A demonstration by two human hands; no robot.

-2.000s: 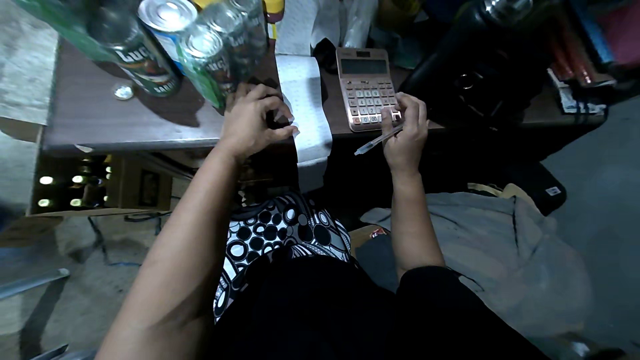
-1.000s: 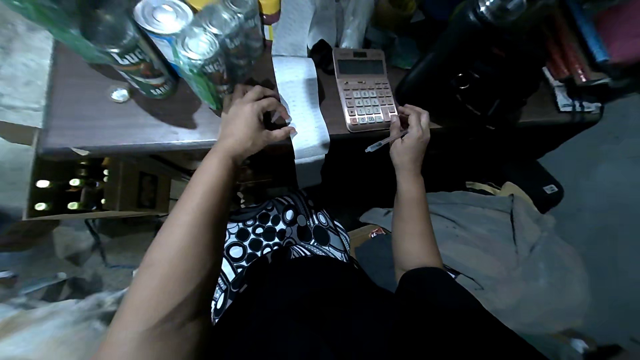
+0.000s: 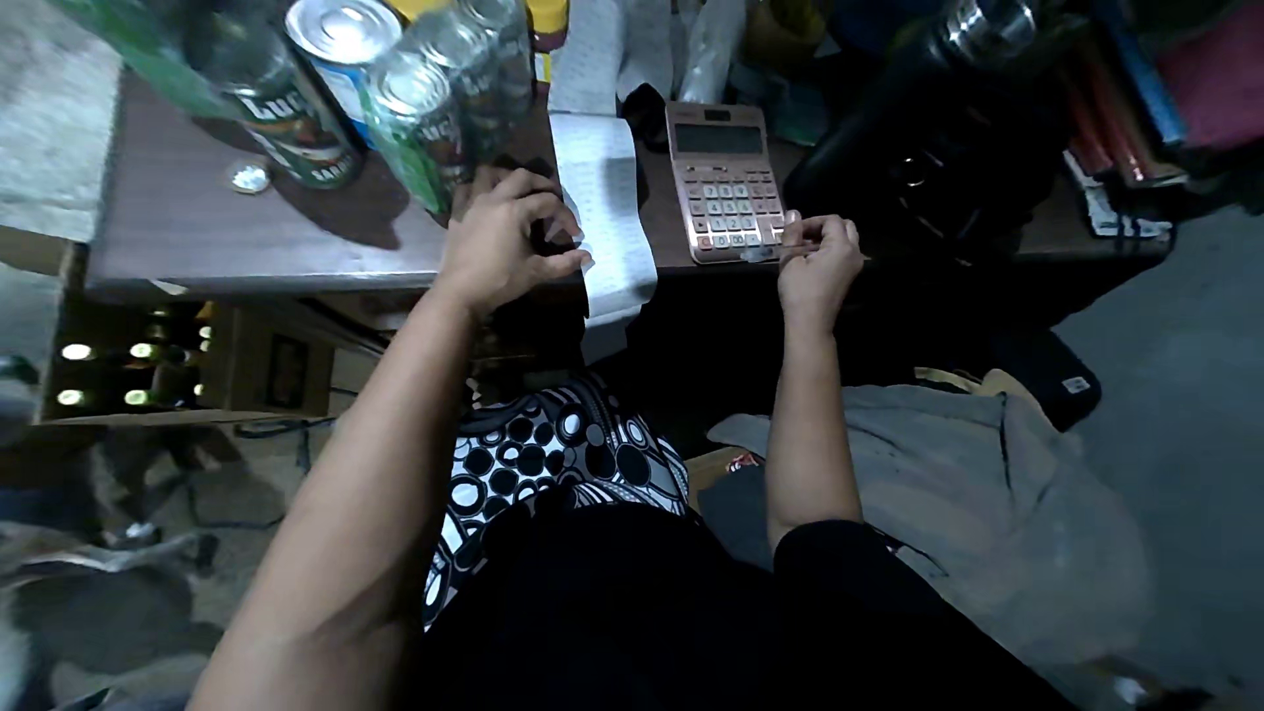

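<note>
A pink desktop calculator point(image 3: 729, 188) lies on the dark wooden table point(image 3: 296, 267). At its lower right corner is my right hand point(image 3: 818, 259), holding a pen point(image 3: 758, 254) whose tip end points left across the calculator's bottom edge. Left of the calculator a long paper strip with handwriting point(image 3: 604, 207) runs down and hangs over the table's front edge. My left hand point(image 3: 518, 232) rests beside the strip, its thumb and fingertips at the paper's left edge; fingers are curled and apart, and no object shows between them.
Glass bottles point(image 3: 410, 118) and a can point(image 3: 346, 39) stand at the left, with a bottle cap point(image 3: 249, 178) near them. A black flask point(image 3: 889, 99) lies right of the calculator. Below the table at the left is a cardboard box of bottles point(image 3: 267, 365). Grey cloth point(image 3: 918, 474) lies at the right.
My right hand stays by the calculator's lower right corner; its pen, which pointed down and left below the calculator, now lies nearly level across its bottom edge. My left hand has barely moved.
</note>
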